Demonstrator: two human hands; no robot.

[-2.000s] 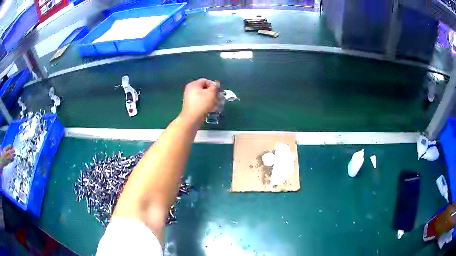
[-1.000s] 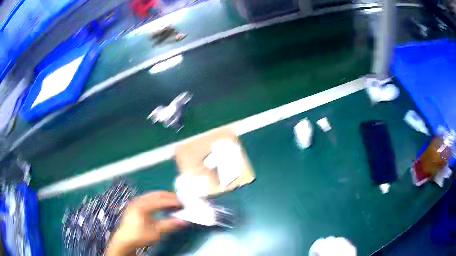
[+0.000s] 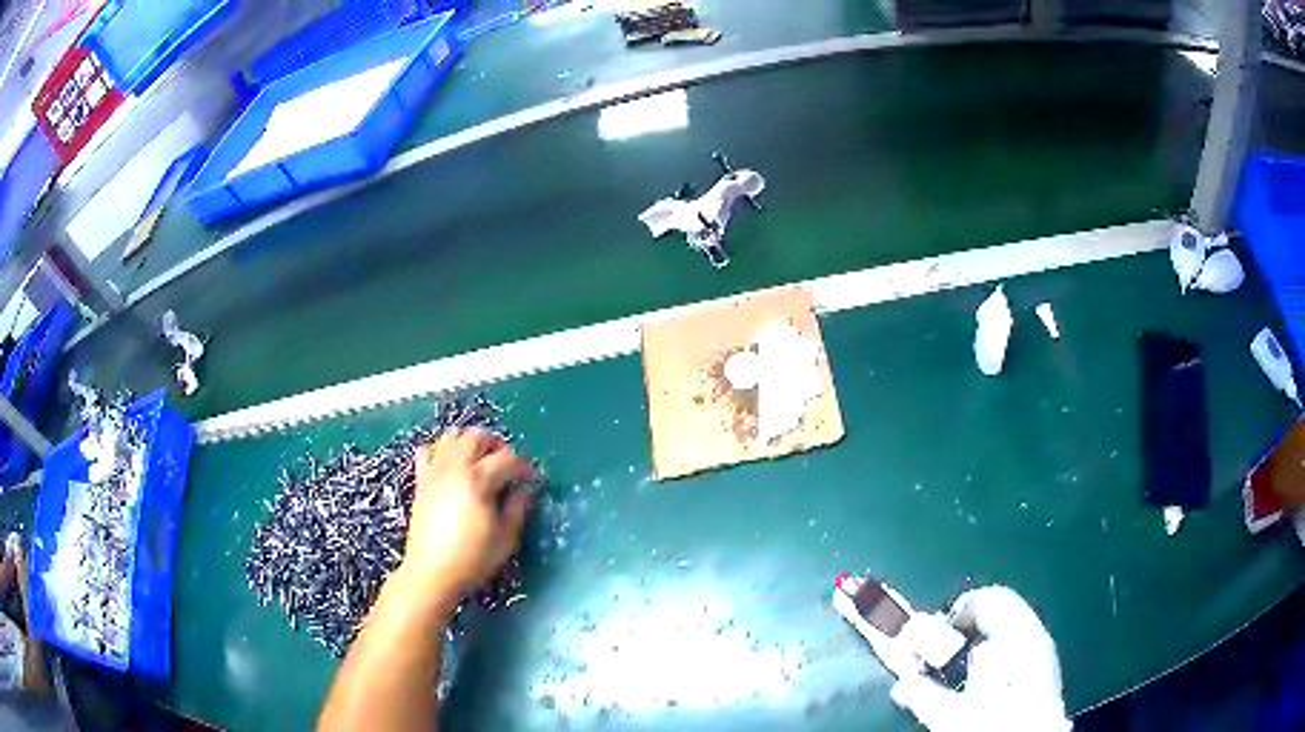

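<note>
My bare left hand is over the right part of the pile of small dark-and-silver fittings, fingers down; whether it grips one is hidden. My white-gloved right hand, at the bottom right, holds a part-built toy scooter body, white with a dark patch and a red tip pointing up-left. A cardboard pad with a white paste smear and brown stains lies between, near the rail. Another white scooter body lies on the belt.
A blue bin of silver-white parts stands at left. A white bottle, a small white cone and a black phone lie at right. The pale rail borders the belt. Part of a person's hand shows at the left edge.
The view has swung back left. The scooter body, by my left hand one second ago, is now in my gloved right hand. My left hand has moved to the pile.
</note>
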